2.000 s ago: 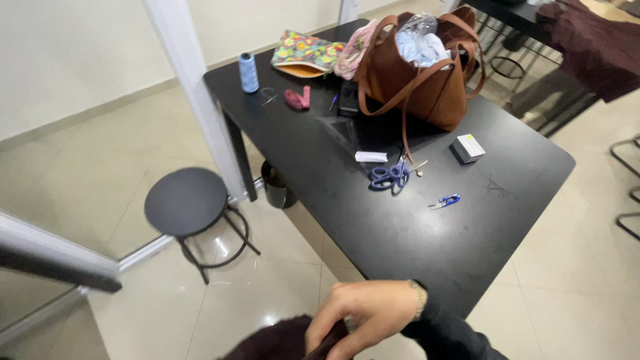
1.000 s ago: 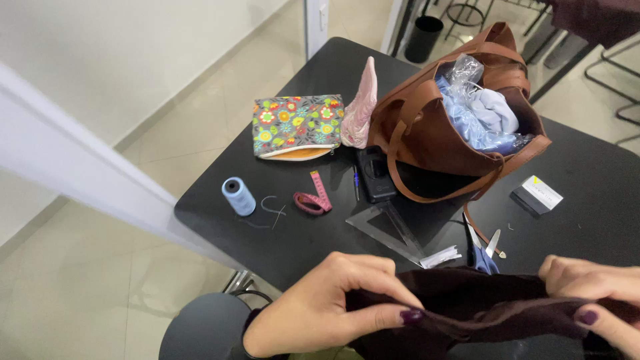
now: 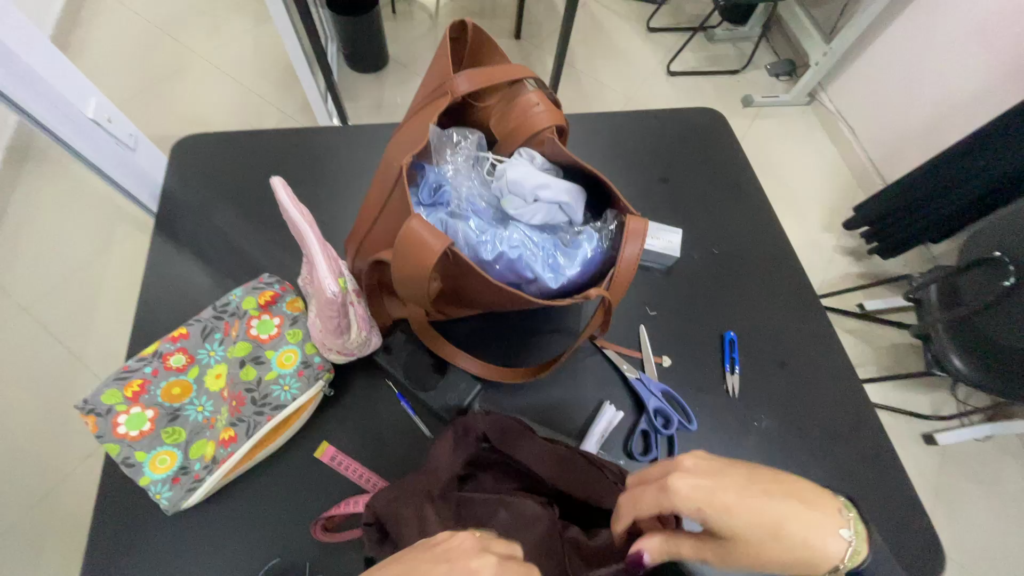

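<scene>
Dark maroon fabric (image 3: 496,488) lies bunched at the near side of the black table. My right hand (image 3: 720,508) pinches its right edge between thumb and fingers. My left hand (image 3: 460,554) rests at the fabric's lower edge, cut off by the frame, its fingertips hidden. Just beyond my right hand are blue-handled scissors (image 3: 658,408) with their blades apart, and a folded white strip (image 3: 601,426). A pink tape measure (image 3: 352,488) sits against the fabric's left side. Blue thread snips (image 3: 731,364) lie farther right.
A brown leather tote bag (image 3: 384,224) holding plastic-wrapped blue cloth stands on the black table (image 3: 768,288). Left of it are a pink pouch (image 3: 332,312), a floral zip pouch (image 3: 216,384) and a seam ripper (image 3: 410,408). A small box (image 3: 662,244) is behind the bag. A black chair (image 3: 976,312) stands at right.
The view has swung over the table. One second ago both hands held up the fabric's edge; now the fabric lies lower on the table, covering part of the clear set square.
</scene>
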